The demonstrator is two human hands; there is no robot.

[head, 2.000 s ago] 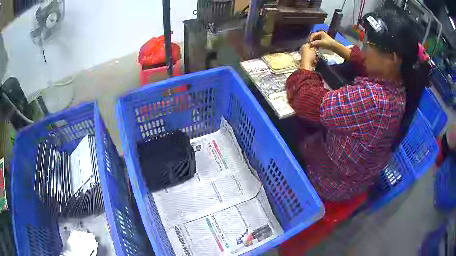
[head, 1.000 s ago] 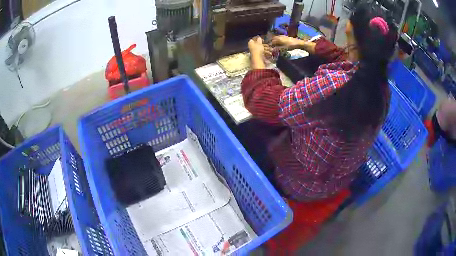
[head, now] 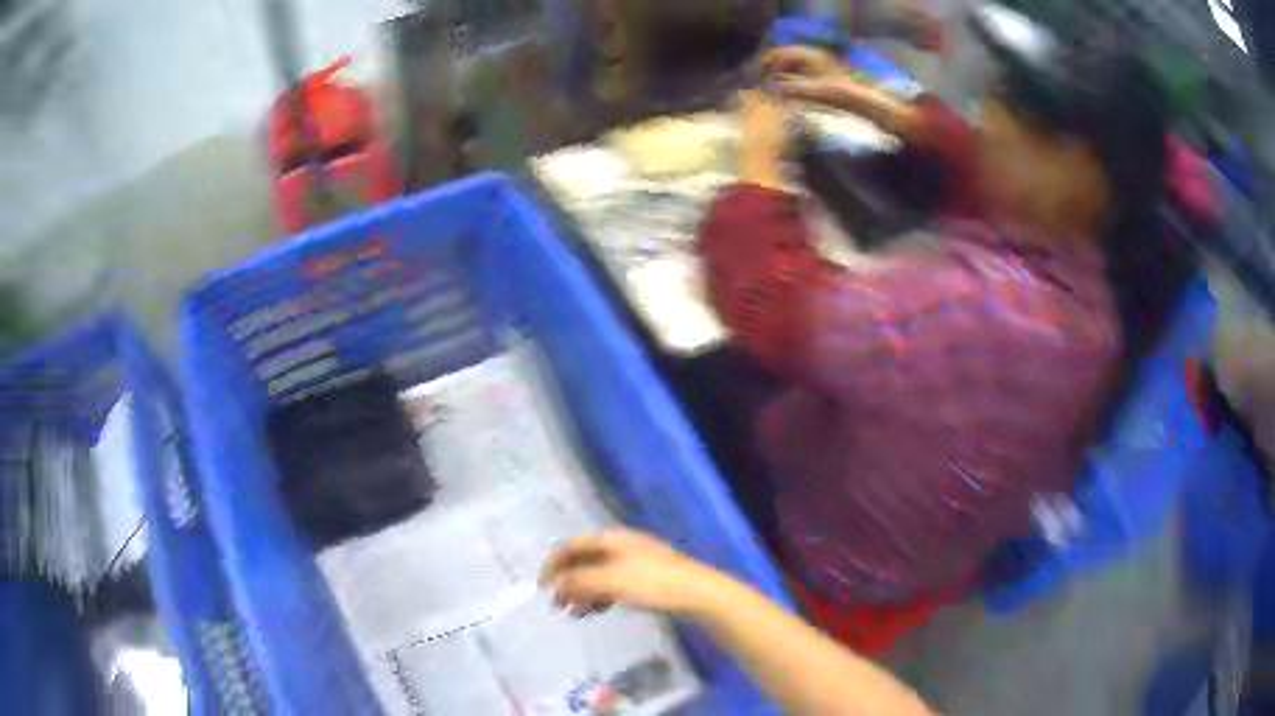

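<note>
A blue slotted crate (head: 636,371) stands in front of me with printed newspaper (head: 420,574) flat on its bottom. A dark block, perhaps a stack of black metal parts, (head: 350,455) sits on the paper at the crate's far left. My right hand (head: 615,571) reaches in from the lower right, over the newspaper, right of and nearer than the dark block. Its fingers are loosely bent, with nothing seen in them, though the frame is blurred. Whether it touches the paper cannot be told. My left hand is not in view.
A second blue crate (head: 161,462) with striped thin parts and white paper stands at the left. A seated person in a checked shirt (head: 937,406) works at a paper-covered table (head: 664,231) on the right. A red bin with a bag (head: 329,147) stands behind. More blue crates (head: 1119,476) are at the right.
My right hand and bare forearm have come into view over the crate. The view has shifted and is now blurred. The dark block is still at the crate's left. The seated person's head has turned.
</note>
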